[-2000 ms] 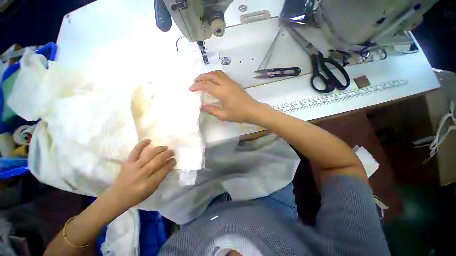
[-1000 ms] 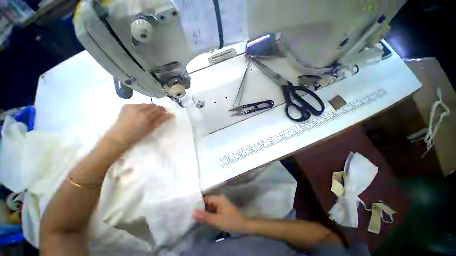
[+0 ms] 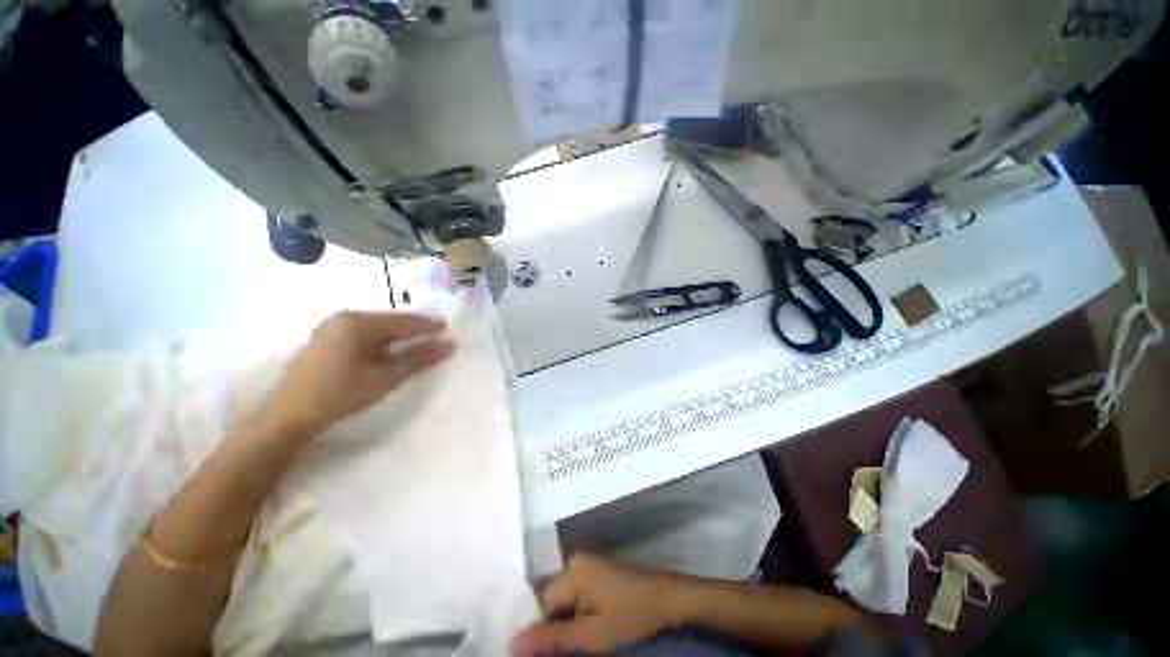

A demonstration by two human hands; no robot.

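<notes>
A large white-cream cloth [image 3: 423,481] lies over the left of the table and down to my lap, its right edge running up under the sewing machine head [image 3: 372,141]. My left hand [image 3: 366,366] lies on the cloth just below the needle area, fingers together, pressing or pinching it; the fingertips are blurred. My right hand [image 3: 584,610] holds the cloth's lower right edge near the table's front edge, between thumb and fingers. The needle and presser foot are mostly hidden behind the machine head and cloth.
Black-handled shears [image 3: 802,282], thread snips [image 3: 680,299] and a thin pointed tool [image 3: 651,231] lie right of the needle. A ruler strip [image 3: 796,375] and brown square [image 3: 915,304] lie along the front edge. A tied white bundle [image 3: 905,513] is lower right, a blue basket [image 3: 28,289] at left.
My left hand has moved up from the lower cloth to near the needle. My right hand has moved from the table down to the cloth's lower edge. The view has shifted closer to the machine.
</notes>
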